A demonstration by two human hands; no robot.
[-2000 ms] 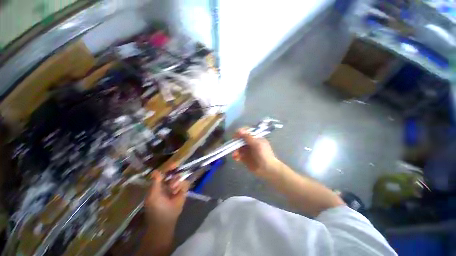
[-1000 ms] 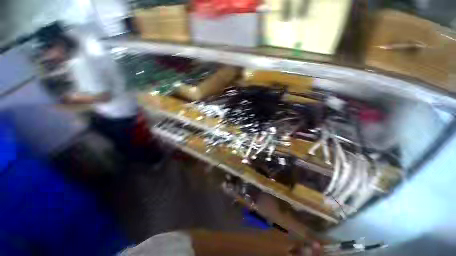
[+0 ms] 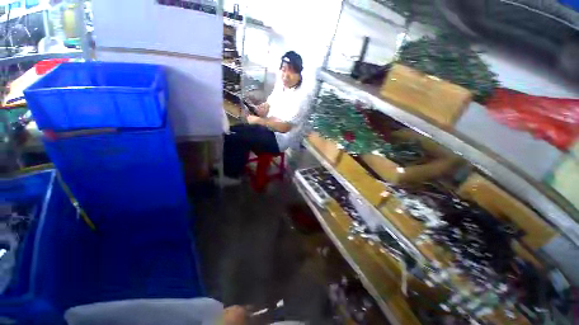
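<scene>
A bit of skin, which looks like part of my left hand or wrist [image 3: 235,315], shows at the bottom edge beyond a pale sleeve [image 3: 146,312]. It is cut off and blurred, so its grip cannot be told. Small white pieces [image 3: 268,308] show just right of it; whether they are held lead ends or lie beyond it is unclear. My right hand is not in view. On the rack at right, dark wire bundles with shiny ends [image 3: 473,238] lie on a lower shelf, and green strands [image 3: 355,127] lie further back.
Large blue crates [image 3: 114,171] stand stacked at left, with another open blue crate [image 3: 25,235] in front. A grey floor aisle [image 3: 254,235] runs between crates and rack [image 3: 374,219]. A seated person in white [image 3: 279,114] is at its far end. Cartons [image 3: 425,92] and red plastic [image 3: 533,114] are above.
The view has swung left from the wire shelves to the aisle and blue crates. The hands with the held leads, seen in front earlier, have dropped almost entirely out of the picture.
</scene>
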